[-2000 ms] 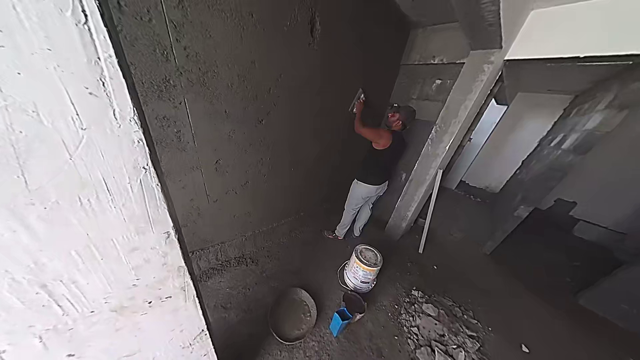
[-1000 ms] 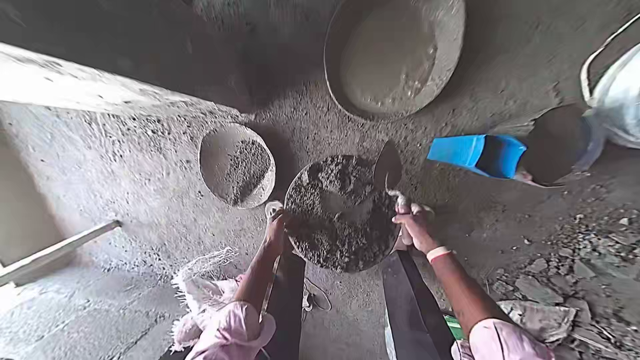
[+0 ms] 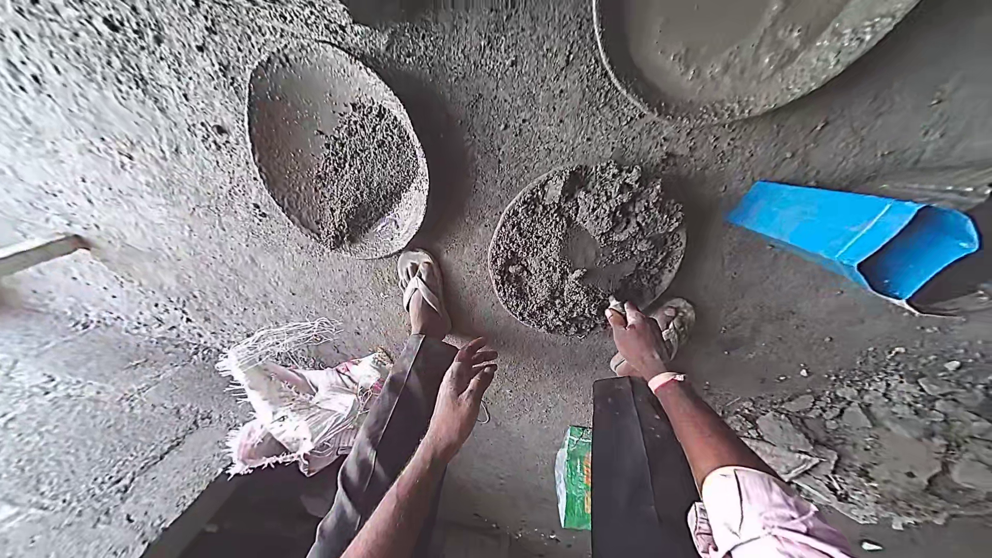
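A round pan (image 3: 502,288) filled with wet grey mortar (image 3: 620,203) rests on the floor between my feet. At its lower right edge, my right hand (image 3: 639,339) grips the handle of a trowel; the blade appears to lie in the mortar, its outline hard to make out. My left hand (image 3: 463,380) is empty, its fingers loosely bent and apart, over the floor to the lower left of the pan. To the upper left stands another round pan (image 3: 283,132) with a smaller heap of grainy grey mix (image 3: 368,167).
A large basin (image 3: 721,66) of grey slurry stands at the top right. Right of the mortar pan lies a blue cut plastic container (image 3: 821,225). Rubble (image 3: 891,442) covers the lower right, a frayed white woven sack (image 3: 298,411) the lower left. A green packet (image 3: 575,477) lies between my legs.
My left hand has left the mortar pan's rim and moved back toward me. The trowel blade, earlier raised at the pan's right edge, is now down in the mortar. The view has shifted greatly since the first frame.
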